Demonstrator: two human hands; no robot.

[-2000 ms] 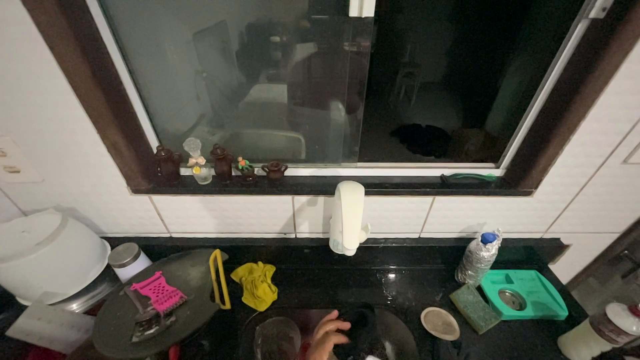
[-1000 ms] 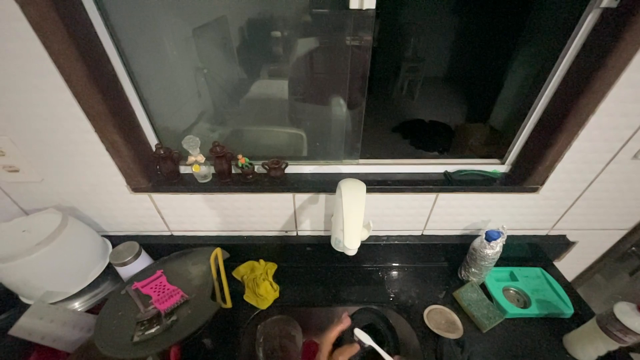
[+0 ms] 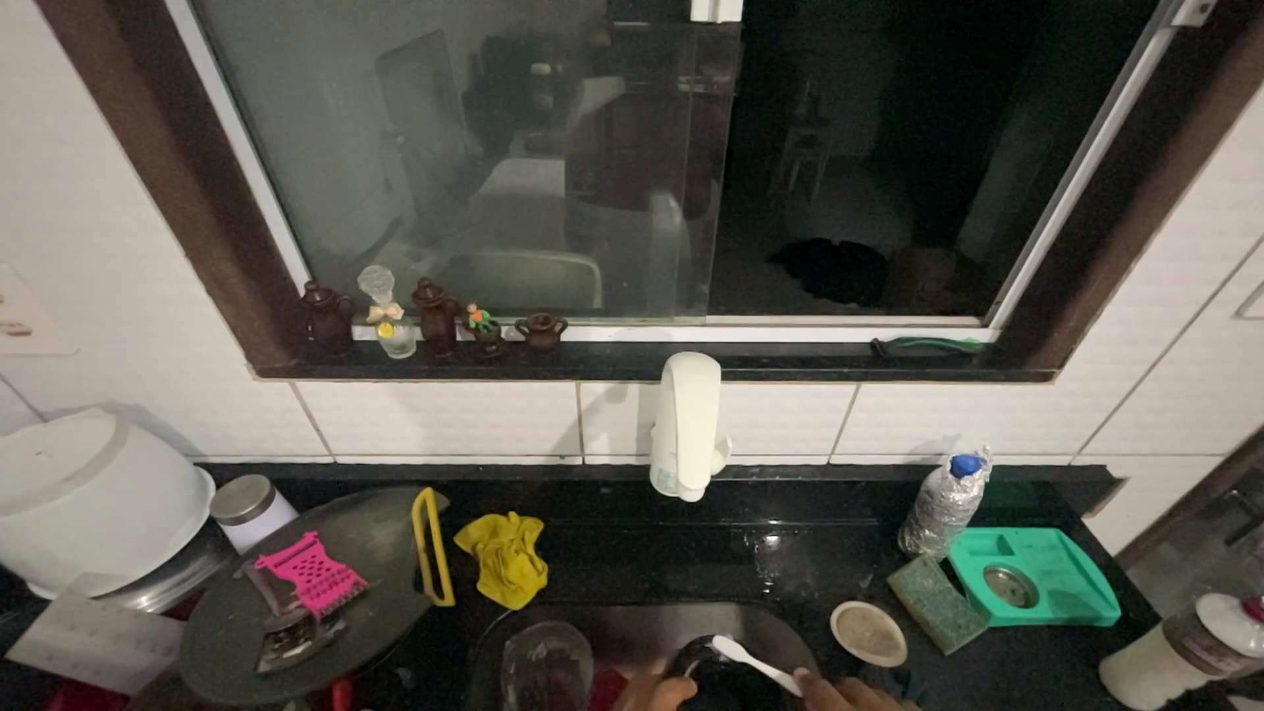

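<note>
At the bottom edge, over the sink [image 3: 632, 620], my left hand [image 3: 660, 691] grips the near left rim of a dark round vessel [image 3: 706, 664]; most of that hand is cut off. My right hand [image 3: 849, 693] holds the end of a slim white utensil [image 3: 758, 664], whose wider head lies over the vessel. Whether it is a brush or a spoon I cannot tell. A clear glass container [image 3: 546, 667] stands in the sink left of my hands. The cream faucet [image 3: 688, 425] rises behind them.
Right of the sink lie a small round dish [image 3: 868, 634], a sponge [image 3: 936, 602], a green tray [image 3: 1071, 583] and a foil-wrapped bottle [image 3: 945, 504]. A yellow cloth [image 3: 506, 558] and a dark round lid [image 3: 365, 533] bearing a pink grater [image 3: 311, 573] lie left.
Two seconds ago only one hand showed, at the dark vessel. The white utensil's long shape came into view a second ago, and my right hand now shows on it.
</note>
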